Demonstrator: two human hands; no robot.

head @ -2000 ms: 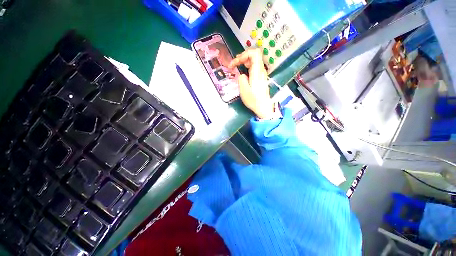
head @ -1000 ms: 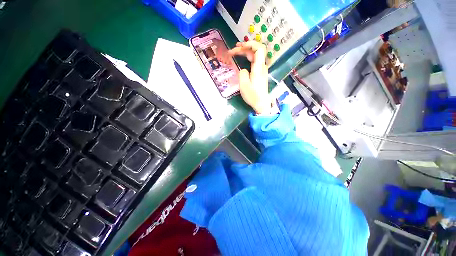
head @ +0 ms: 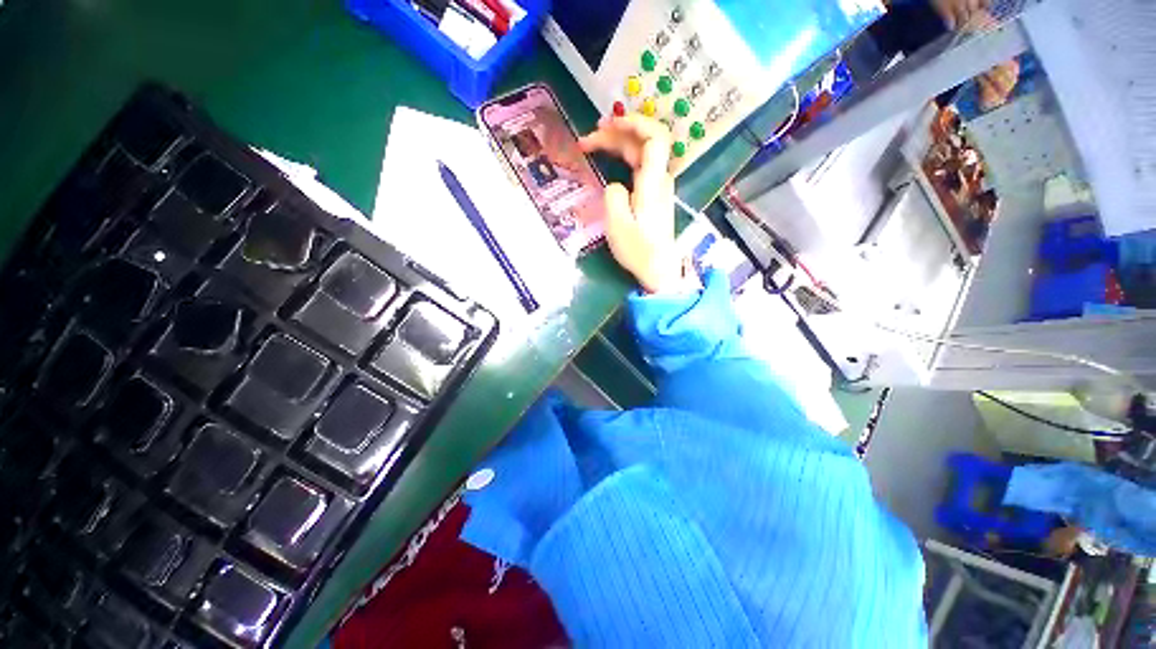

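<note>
A mobile phone (head: 546, 169) with a bright pinkish screen lies at an angle on the bench, partly over a loose white paper (head: 418, 230). My right hand (head: 642, 190) is at its right side, thumb and fingers apart, with the fingertips over or against the screen edge; exact contact is hard to tell. It holds nothing. A slim dark blue pen (head: 488, 237) lies on the paper. A large black blister tray (head: 269, 380) with rows of square pockets fills the left side. My left hand is out of the picture.
A blue parts bin (head: 464, 57) with pens stands beyond the phone. A button control box (head: 662, 76) is close past my right hand. White equipment (head: 887, 273) with cables is at the right. Part of another person's hand (head: 966, 13) shows at the top right.
The view has shifted slightly. My right hand stays beside the phone, with its fingers moving a little at the screen. The screen picture has changed slightly.
</note>
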